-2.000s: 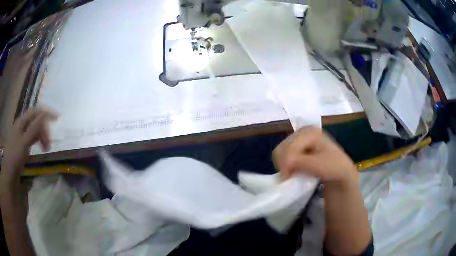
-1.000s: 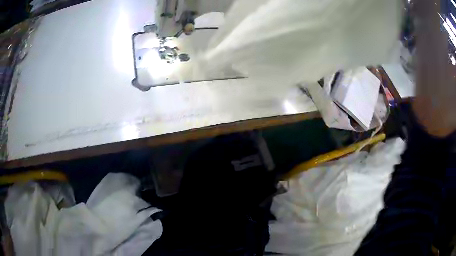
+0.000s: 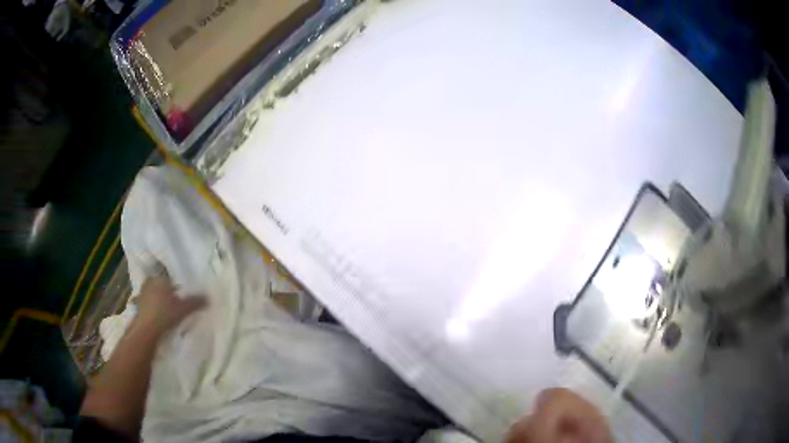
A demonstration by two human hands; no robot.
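Note:
A large loose heap of white cloth (image 3: 285, 368) hangs along the near left edge of the white sewing table (image 3: 415, 156). My left hand (image 3: 158, 304) lies on the upper left part of this cloth, thumb apart; its fingertips are partly lost in the folds, so a grip cannot be made out. My right hand (image 3: 562, 420) is at the bottom edge, over the table's near edge. It is blurred and cut off, and its fingers look curled; I cannot tell if it holds anything.
The sewing machine (image 3: 735, 268) stands at the right, its lit metal plate (image 3: 619, 303) set in the table. A cardboard box (image 3: 229, 48) in clear wrap lies beyond the table's left end. Yellow-rimmed frames (image 3: 95, 251) stand at the left over the green floor.
The view has swung left. The pale cloth that swept over the machine area is no longer seen there. My left hand has come into view on the white heap; my right arm is no longer raised at right.

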